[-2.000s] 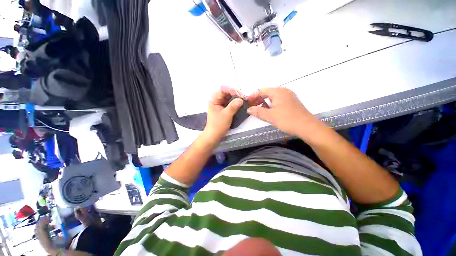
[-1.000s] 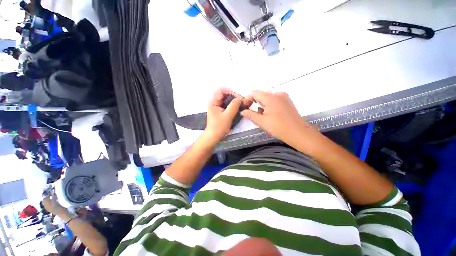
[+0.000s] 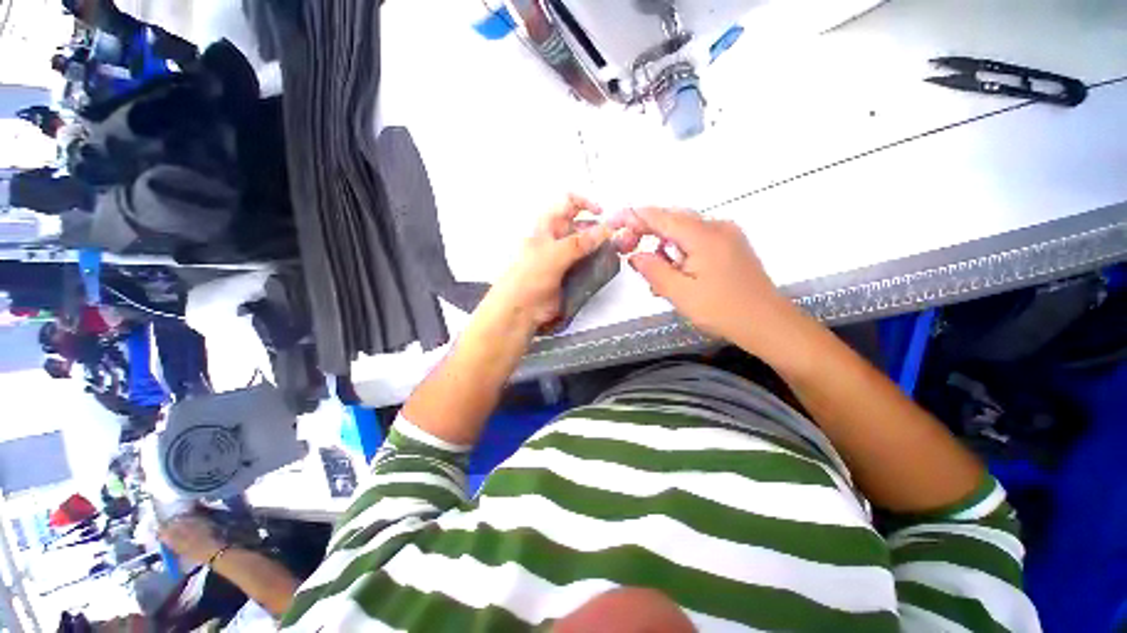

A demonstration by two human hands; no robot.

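My left hand holds the end of a dark grey fabric strip near the table's front edge. The strip runs left behind my left wrist towards the pleated stack of grey strips. My right hand is at the strip's end, its fingertips close to my left fingertips. Whether the right fingertips pinch the fabric is hidden. The presser foot area of the sewing machine is beyond my hands, with no fabric under it that I can see.
Black thread snips lie on the white table at the right. A measuring scale runs along the front edge. Dark fabric heaps are at the left. Another person's arm shows at the lower left, by a neighbouring machine.
My left hand has turned and its fingers have opened somewhat, showing more of the strip's end. My right hand has shifted slightly. The other person's arm has moved.
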